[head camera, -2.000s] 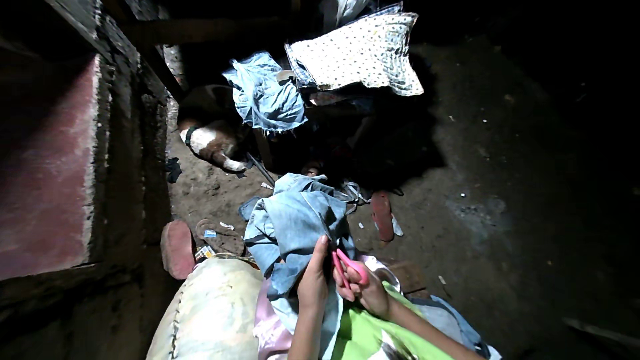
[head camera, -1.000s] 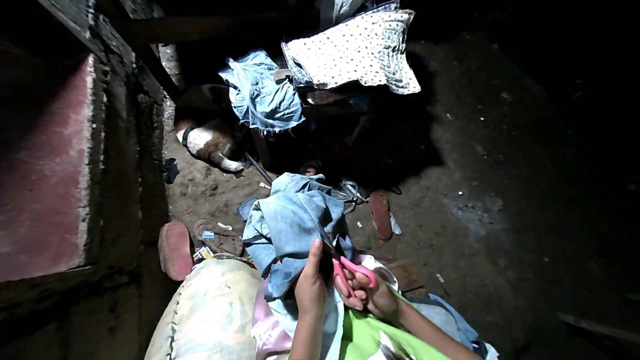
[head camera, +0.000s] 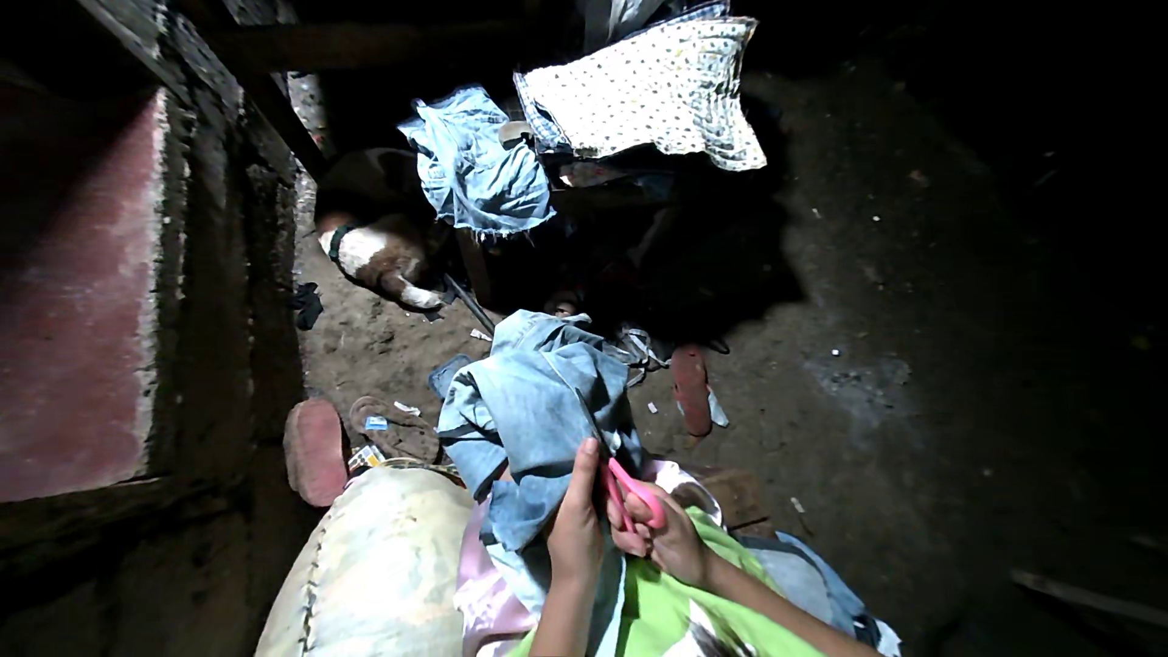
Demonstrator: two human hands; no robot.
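My right hand (head camera: 659,532) grips the pink handles of a pair of scissors (head camera: 630,491). Their dark blades point up and to the left, against a light blue denim cloth (head camera: 538,411) over my lap. My left hand (head camera: 577,511) holds the denim, thumb on top near the blades; its other fingers are hidden by the cloth. Under and beside the denim lie bright green fabric (head camera: 671,607) and pink fabric (head camera: 488,584).
A stuffed, stitched sack (head camera: 383,566) stands at my left. Ahead are a pale blue denim piece (head camera: 479,169) and a patterned cloth (head camera: 648,91) on a dark support. A dog (head camera: 379,260) lies on the dirt floor. Reddish slippers (head camera: 316,452) and a red-painted panel (head camera: 78,319) are also around.
The scissors' handles were spread wider a second ago and are closer together now. Both hands have stayed at about the same place on the denim.
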